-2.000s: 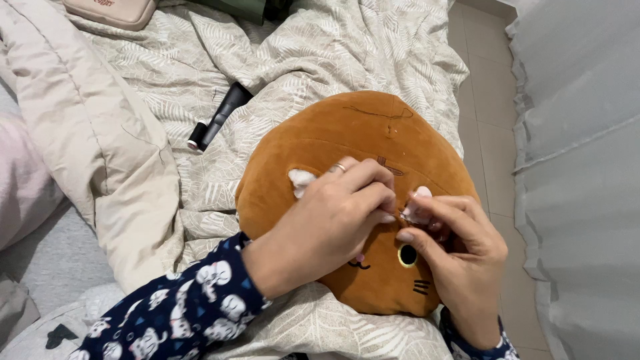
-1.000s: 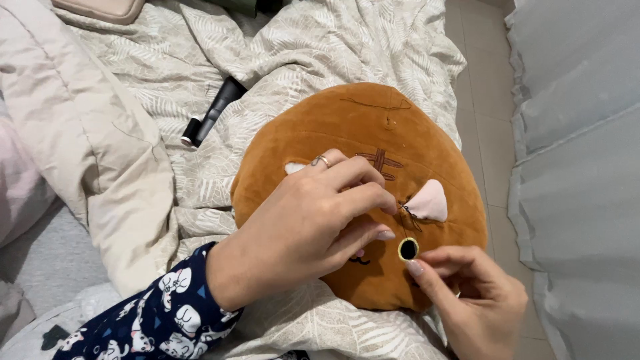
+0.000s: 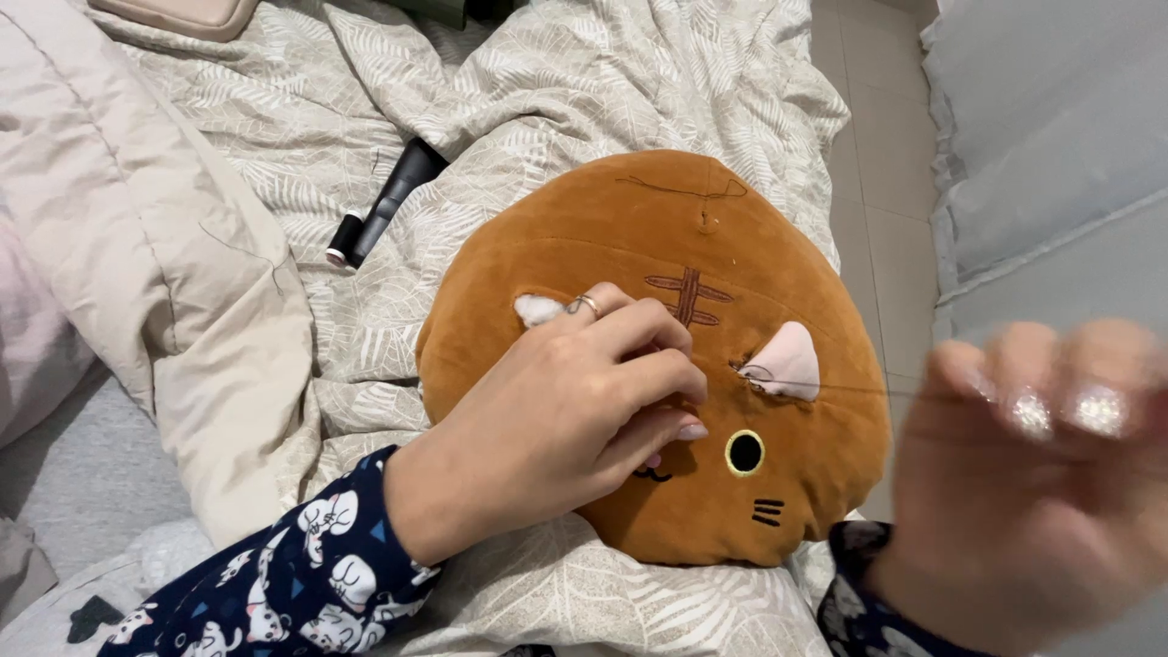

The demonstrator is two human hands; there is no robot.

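An orange-brown plush cushion (image 3: 566, 237) with an embroidered cat face lies on the bed. My left hand (image 3: 593, 392) rests over its middle, fingers curled; whether they pinch anything is hidden. Beside the fingertips, a pink ear (image 3: 789, 360) stands at a seam with dark thread around its base. A taut dark thread (image 3: 876, 394) runs from there to my right hand (image 3: 1049, 456), which is raised at the right, blurred, with fingers bent over the thread. No needle can be made out. White stuffing (image 3: 538, 310) shows at an opening left of my left hand.
A black thread spool (image 3: 345, 239) touches a black handheld tool (image 3: 397, 201) on the leaf-patterned bedding (image 3: 511, 137). A loose thread (image 3: 242, 251) lies on the beige cover. A pink-beige case (image 3: 187, 14) is at the top left; a grey curtain (image 3: 1058, 164) hangs at right.
My right hand has moved from beside the cushion's eye out to the right and up, drawing the thread taut. My left hand stays over the cushion. The pink ear, covered by fingers earlier, is now in sight.
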